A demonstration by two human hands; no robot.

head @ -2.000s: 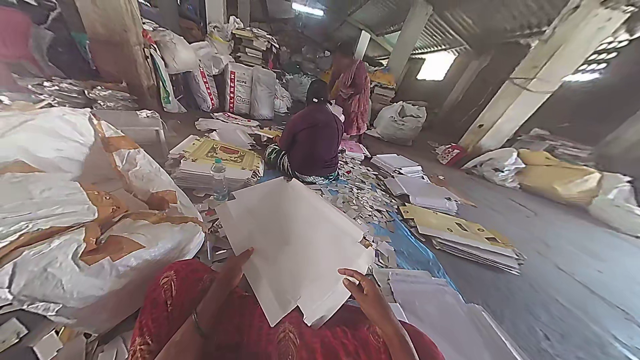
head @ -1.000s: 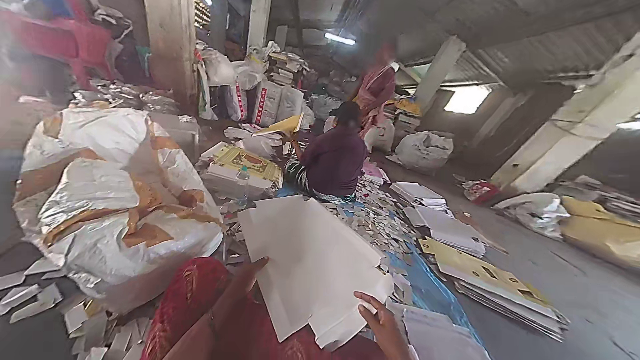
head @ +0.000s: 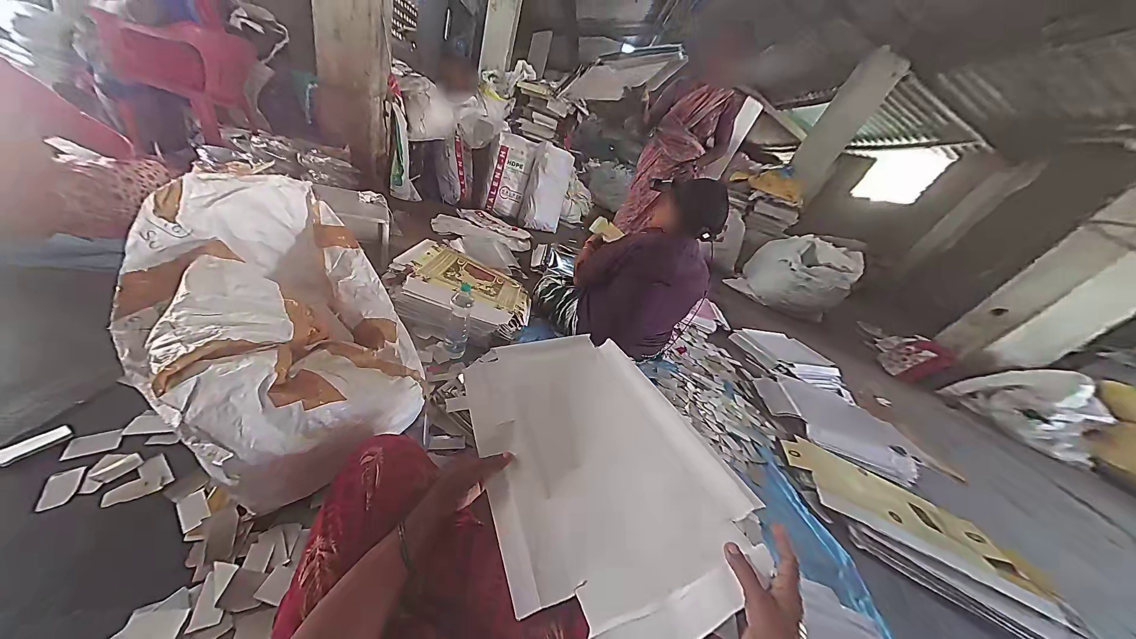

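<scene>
A white paperboard sheet (head: 612, 479) with cut, notched edges lies over my lap, tilted up in front of me; whether it is one sheet or several I cannot tell. My left hand (head: 466, 488) holds its left edge, the thumb hidden in part. At its lower right corner is my right hand (head: 770, 577), fingers spread and touching or very near the edge. Red patterned cloth covers my knees below the sheet. Small board offcuts (head: 723, 390) lie scattered just beyond it.
A large white woven sack (head: 257, 328) stands at left beside loose offcuts (head: 231, 577). A clear bottle (head: 460, 319) stands near a printed board stack (head: 466, 275). More stacks (head: 923, 524) lie right, along a blue sheet (head: 821, 524). One person sits ahead; another stands behind.
The right hand's fingers have spread at the sheet's lower right corner. The seated person has turned or leaned, and a yellowish piece raised there a second ago is lower. The view has swung left.
</scene>
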